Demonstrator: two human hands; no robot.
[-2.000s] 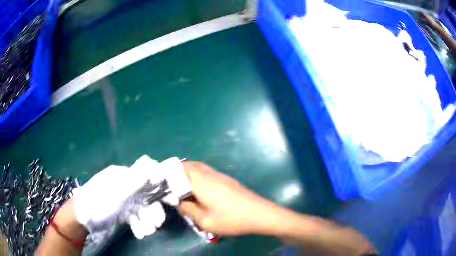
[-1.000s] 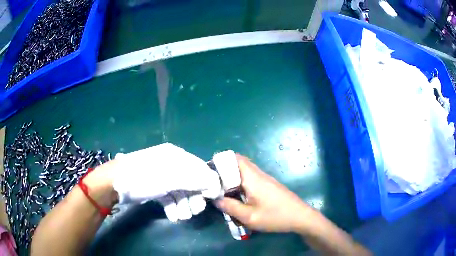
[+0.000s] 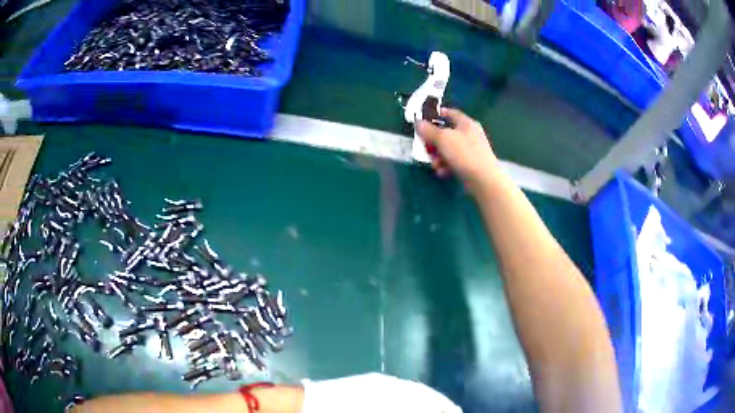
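Observation:
My right hand (image 3: 459, 145), bare, is stretched forward over the pale rail. Its fingers grip the near end of a white body (image 3: 432, 89), whose far end points away over the dark green strip. Thin metal shows at the body's left side. My left hand (image 3: 379, 397), in a white glove with a red cord at the wrist, is at the bottom edge. Its fingers are cut off, so its grip cannot be seen. Small dark-and-silver metal parts (image 3: 193, 298) lie in a loose pile on the green bench (image 3: 338, 266) at left.
A blue bin (image 3: 161, 105) full of small metal parts stands at upper left. A blue tote (image 3: 612, 266) with white sheeting is at right. The pale rail (image 3: 346, 139) crosses the bench and a grey post (image 3: 653, 121) rises at right. Cardboard (image 3: 16, 173) lies at the left edge.
My right hand has moved forward, away from my left hand, with the white body in it. My left hand has dropped to the bottom edge. The view has swung left.

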